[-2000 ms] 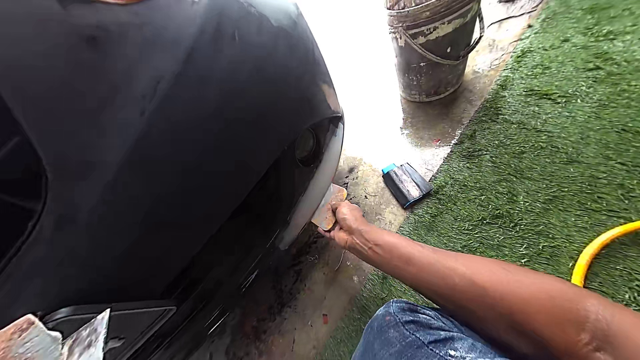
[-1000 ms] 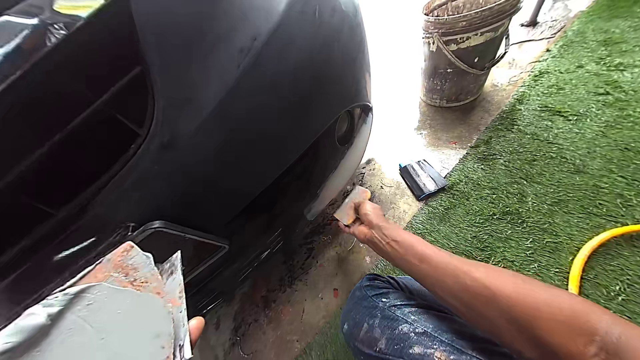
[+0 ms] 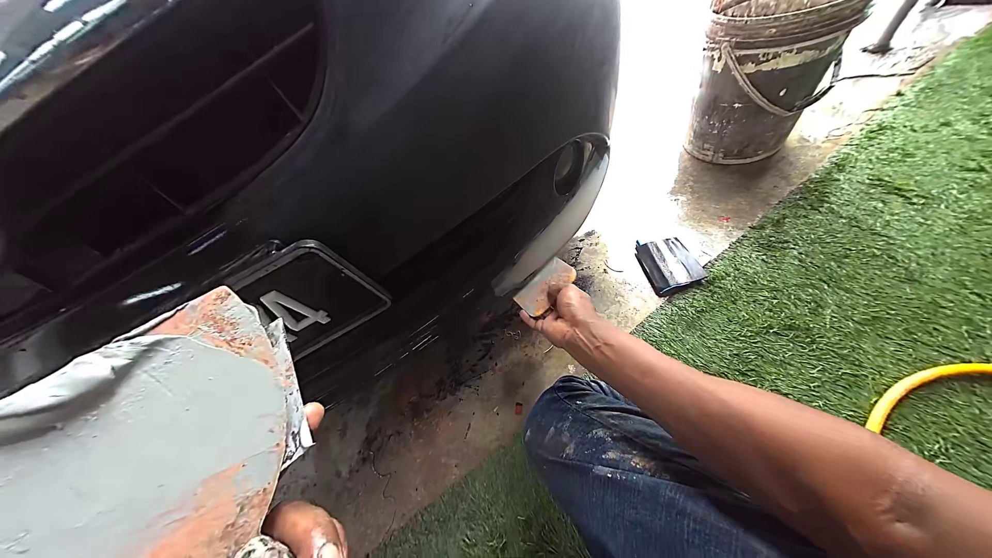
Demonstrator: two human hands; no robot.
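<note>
My right hand [image 3: 567, 316] grips a flat, putty-stained spreader [image 3: 545, 287] at the lower edge of a dark car bumper [image 3: 465, 116]. A strip of pale grey filler [image 3: 562, 221] curves along the bumper's corner, below the round fog lamp [image 3: 570, 167]; the spreader is at its lower end. At lower left, my left hand [image 3: 306, 531] holds a mixing board [image 3: 155, 442] coated with grey putty and reddish residue; the board hides most of that hand. A second thin, smeared plate [image 3: 290, 387] stands at the board's right edge, beside a fingertip.
A stained bucket [image 3: 748, 101] stands on the concrete at upper right. A black block-like object [image 3: 670, 266] lies by the edge of the artificial grass [image 3: 876, 256]. A yellow hose [image 3: 914, 387] curves at right. The number plate [image 3: 341, 298] sits left of my knee [image 3: 589, 449].
The putty-covered board in my left hand has come further into view at lower left. My right hand stays with the spreader near the bumper's lower corner. The view has swung left.
</note>
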